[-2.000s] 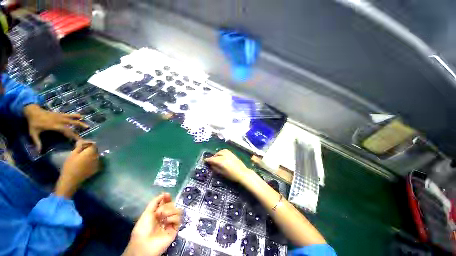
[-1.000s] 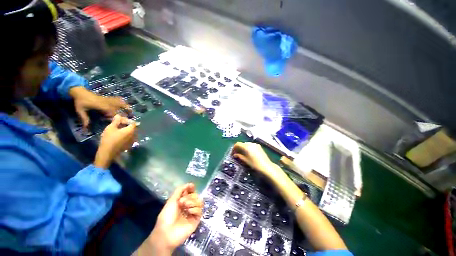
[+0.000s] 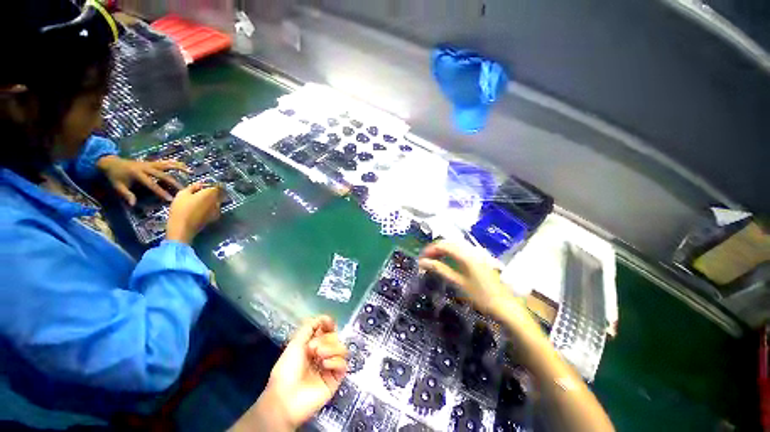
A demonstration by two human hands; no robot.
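Observation:
The clear ribbed blister tray (image 3: 414, 346) lies in front of me, with a black moulded part (image 3: 428, 393) in each visible pocket. Small bright spots show on the parts. My left hand (image 3: 311, 369) is palm up with curled fingers at the tray's left edge; whether small pieces lie in it cannot be told. My right hand (image 3: 460, 272) is over the tray's far edge, fingers bent down near a black part; anything at the fingertips is too small to tell. My right forearm covers the tray's right side.
A small clear zip bag (image 3: 338, 278) lies left of the tray. A dot sheet (image 3: 582, 304) lies right. Behind are a punched white sheet (image 3: 390, 221), a blue packet (image 3: 498, 230) and a white sheet with black parts (image 3: 253, 132). A person in blue (image 3: 93, 295) works at another tray (image 3: 245, 190) on the left.
My right hand has shifted slightly right over the tray's far edge, and its fingers look more spread. My left hand stays curled. The neighbour's hands have moved a little over their tray.

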